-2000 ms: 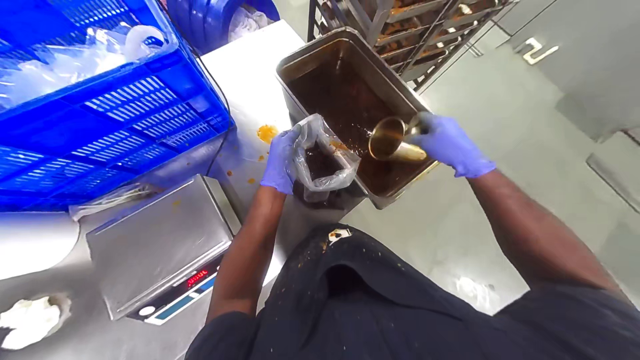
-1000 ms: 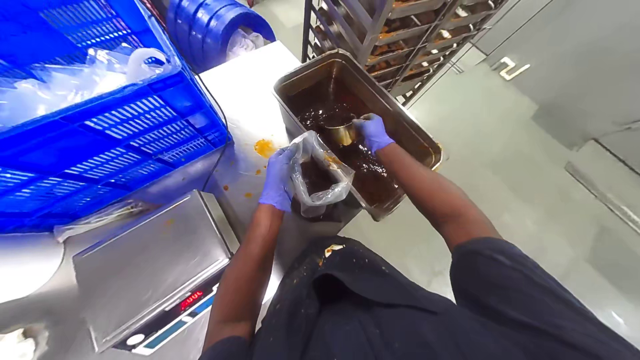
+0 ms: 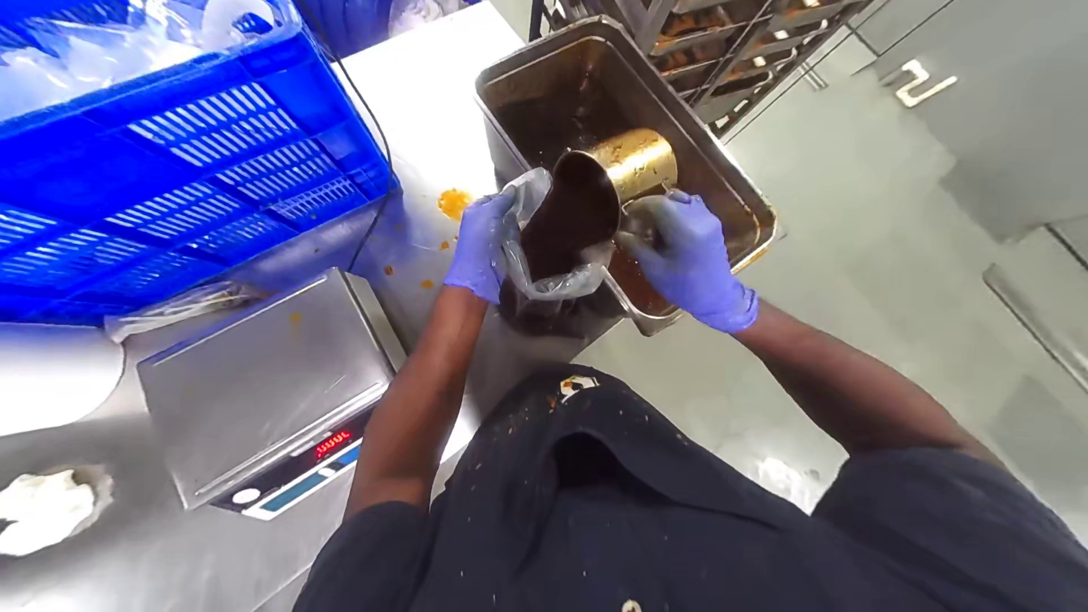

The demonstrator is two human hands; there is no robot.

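My left hand (image 3: 483, 246), in a purple glove, grips the rim of a clear plastic bag (image 3: 557, 285) and keeps its mouth apart. My gloved right hand (image 3: 687, 255) is closed on the handle of a metal jug (image 3: 636, 163). The jug is tipped left, its mouth over the bag, and dark liquid fills the opening between them. Behind and below the jug stands a deep steel container (image 3: 748, 200) with dark liquid inside. The lower part of the bag is dark with its contents.
A steel bench scale (image 3: 272, 382) with a lit display lies left of my arm. Blue plastic crates (image 3: 187, 170) holding clear bags stand at the upper left. Orange spills (image 3: 454, 204) mark the table. A loaded metal rack (image 3: 722, 42) stands behind the container.
A second ago the jug was down in the container's liquid; now my right hand has raised it and tipped it over the bag. My left hand still holds the bag.
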